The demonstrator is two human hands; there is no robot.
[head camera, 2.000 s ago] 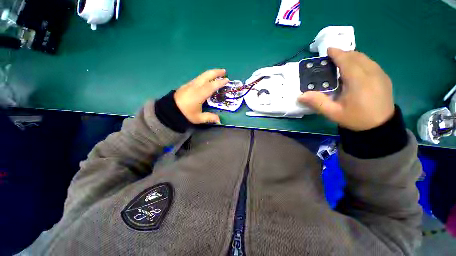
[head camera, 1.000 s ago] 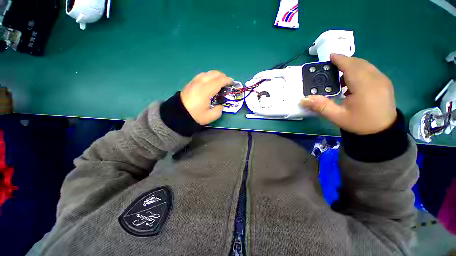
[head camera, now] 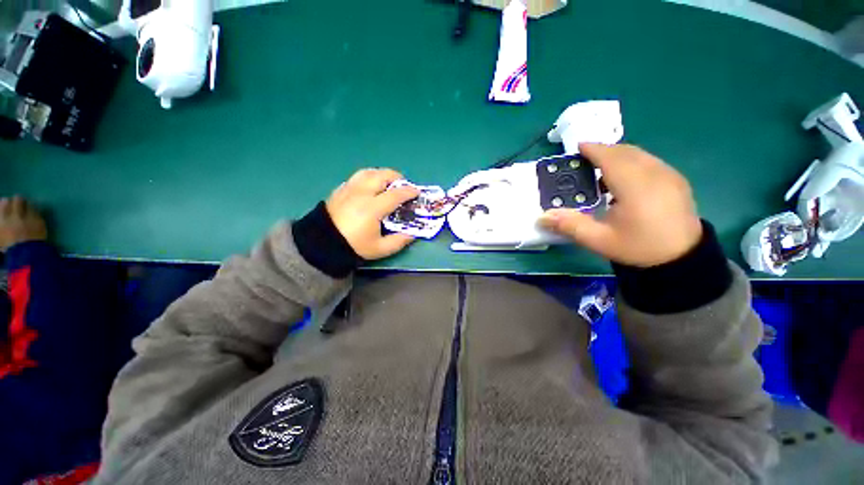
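Observation:
A white security camera (head camera: 507,206) lies on the green bench in front of me, its round open end to the left and its black lens and LED panel (head camera: 567,183) to the right. My right hand (head camera: 637,206) grips it at the panel end. A white end cover (head camera: 426,225) with electronics inside lies just left of the body. Red and dark wires (head camera: 455,199) run between them. My left hand (head camera: 368,213) holds the cover by its left side, thumb below and fingers on top. A white mounting bracket (head camera: 589,123) sticks out behind the body.
A glue tube (head camera: 512,59) lies at the far side near a carton edge (head camera: 531,8). Another white camera (head camera: 176,49) and a black box (head camera: 66,80) stand at far left. An opened camera (head camera: 837,194) lies at right. Another person's hand (head camera: 20,223) rests at the left bench edge.
The view has shifted, showing more of the far bench and a person's hand at left. My left fingers have moved over the end cover. My right hand keeps its grip on the camera.

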